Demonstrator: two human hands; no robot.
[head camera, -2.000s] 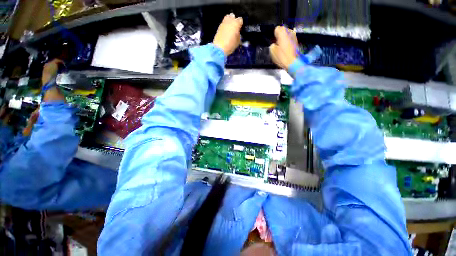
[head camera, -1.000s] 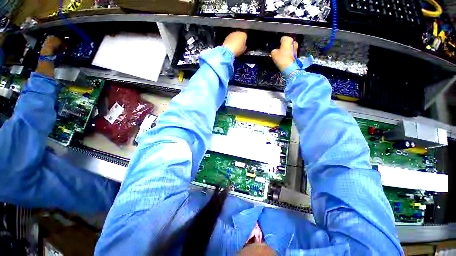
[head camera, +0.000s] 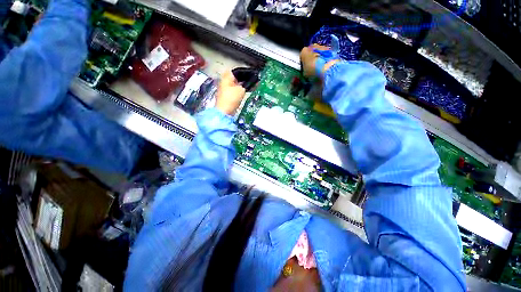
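A large green circuit board (head camera: 274, 151) lies in front of me on the railed conveyor, with a long white bar (head camera: 303, 137) across it. My left hand (head camera: 230, 94) is at the board's left edge, beside a black thing near its fingertips; I cannot tell if it is held. My right hand (head camera: 311, 60) is over the board's far edge, fingers bent downward, its fingertips hidden, with a blue strap (head camera: 325, 55) at the wrist. Whether it holds a small part cannot be seen.
A red bag (head camera: 165, 60) and a clear labelled bag (head camera: 197, 91) lie left of the board. Bins of blue components (head camera: 439, 98) and silvery parts (head camera: 454, 71) stand behind. Another board (head camera: 477, 199) is at right. Another person's blue sleeve (head camera: 43, 68) is at left.
Both hands have come down from the bins to the board, my left hand to its left edge and my right hand to its far edge. The view has tilted and shifted.
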